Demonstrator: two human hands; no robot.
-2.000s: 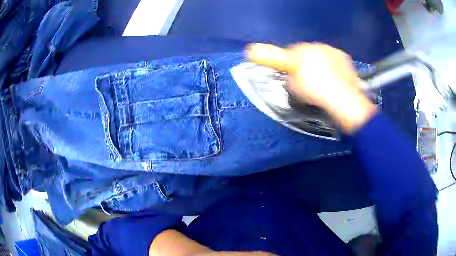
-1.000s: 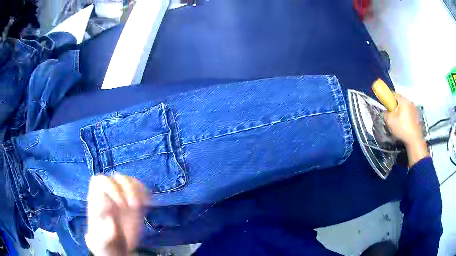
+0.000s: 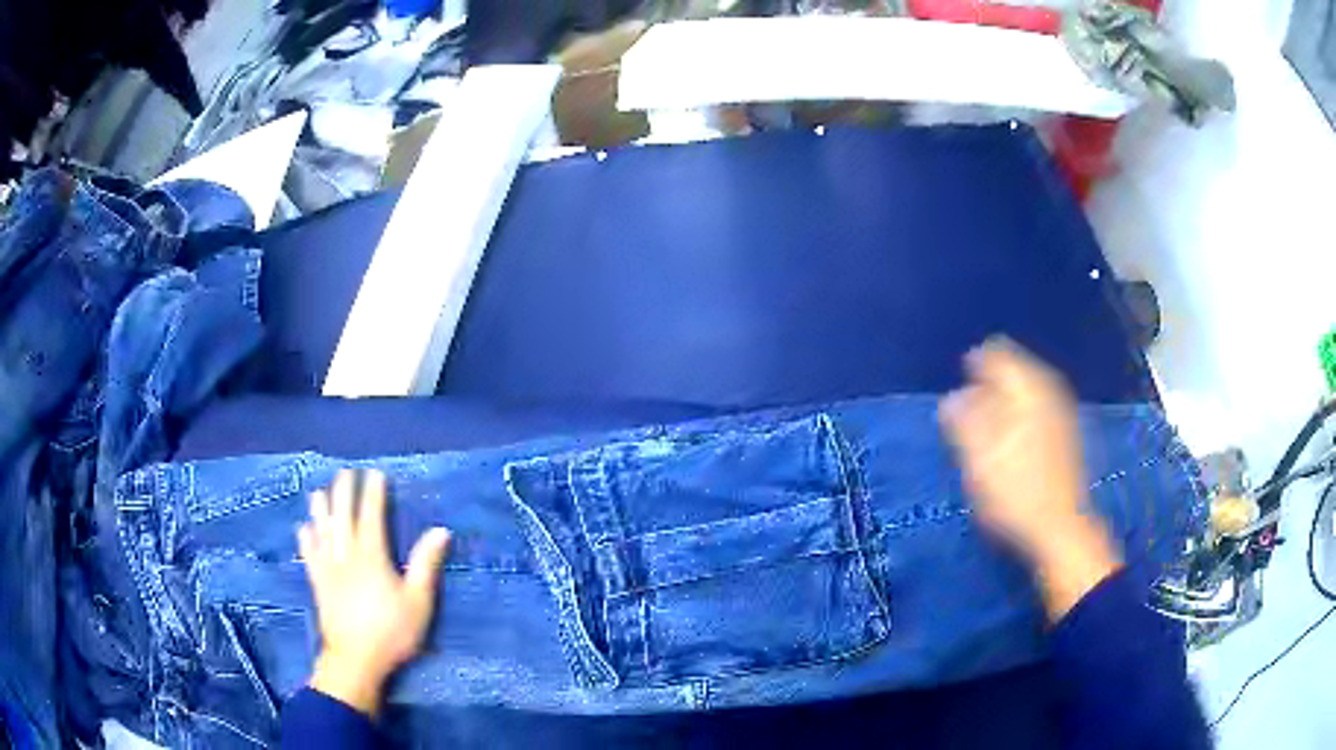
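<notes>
The blue denim cargo jeans [image 3: 484, 630] lie flat across the table, waistband at the left, leg reaching to the right. The cargo pocket [image 3: 733, 557] faces up in the middle. My left hand [image 3: 362, 576] lies spread on the upper part of the jeans, left of the pocket. My right hand [image 3: 1018, 454] is blurred over the leg, right of the pocket, holding nothing; whether it touches the denim is unclear. The steam iron [image 3: 1204, 586] sits at the table's right edge beyond the leg end, partly hidden.
A navy padded table [image 3: 791, 264] lies under the jeans. A pile of jeans [image 3: 183, 330] is at the left. White boards [image 3: 432, 235] lie at the far left and along the far edge. A grey-green rag [image 3: 1150, 59] is at the far right. A dark cord [image 3: 1267, 667] hangs at right.
My right hand has let go of the iron, which now rests at the right edge. My left hand has come down flat on the denim. The jeans appear shifted right in view.
</notes>
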